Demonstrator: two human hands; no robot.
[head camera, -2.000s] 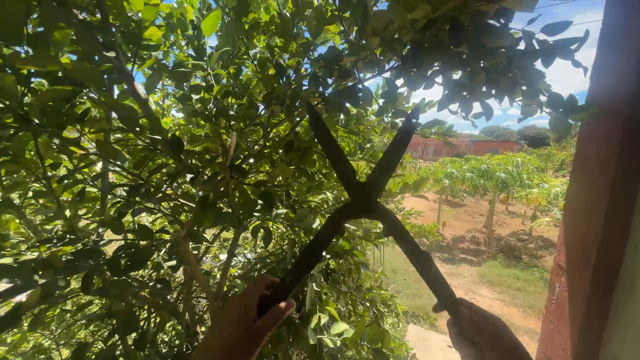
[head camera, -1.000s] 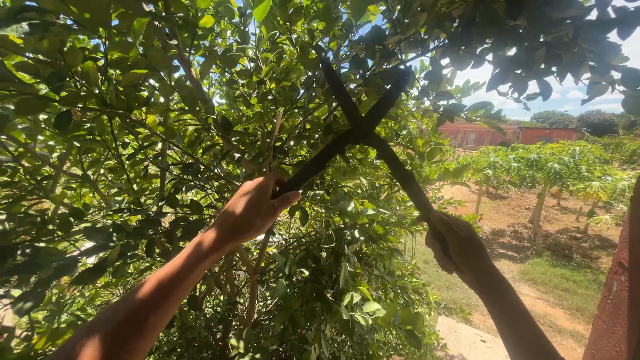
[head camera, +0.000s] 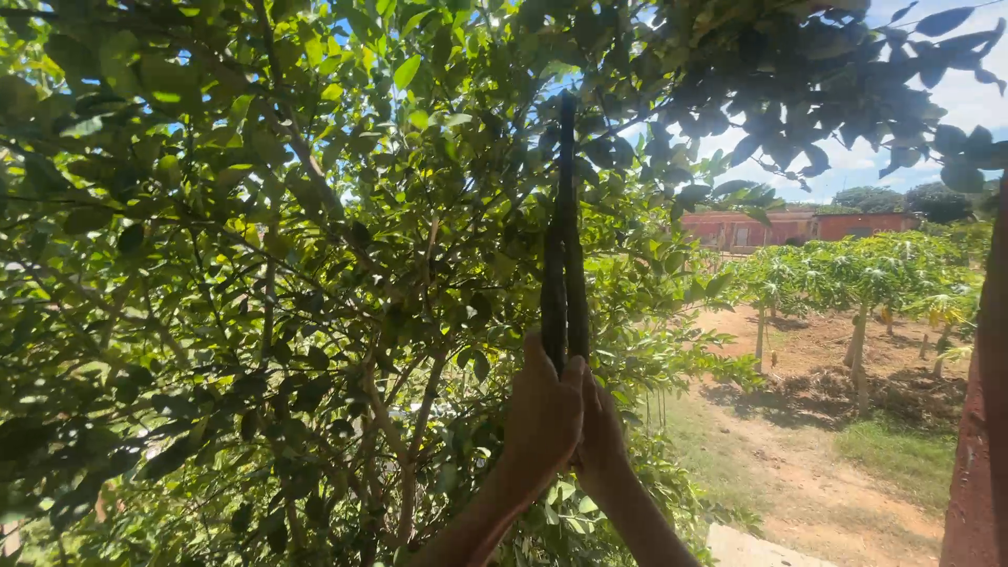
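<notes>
Dark hedge shears (head camera: 565, 228) stand upright among the leaves of a bushy tree (head camera: 425, 299), their two blades together and their handles side by side. My left hand (head camera: 543, 405) is closed around the left handle, and my right hand (head camera: 602, 429) grips the right one just behind it. The two hands touch each other. The blade tips lie against the foliage near a thin branch (head camera: 638, 118); whether they touch it I cannot tell.
At the right edge rises a reddish post (head camera: 976, 441). Beyond the tree are a dirt path (head camera: 835, 488), small leafy trees (head camera: 862, 315) and a low red building (head camera: 795, 227). A pale slab edge (head camera: 756, 547) shows at the bottom. Leafy branches hang overhead.
My hands have come together from wide apart, and the shears' crossed blades and spread handles have closed into one upright line.
</notes>
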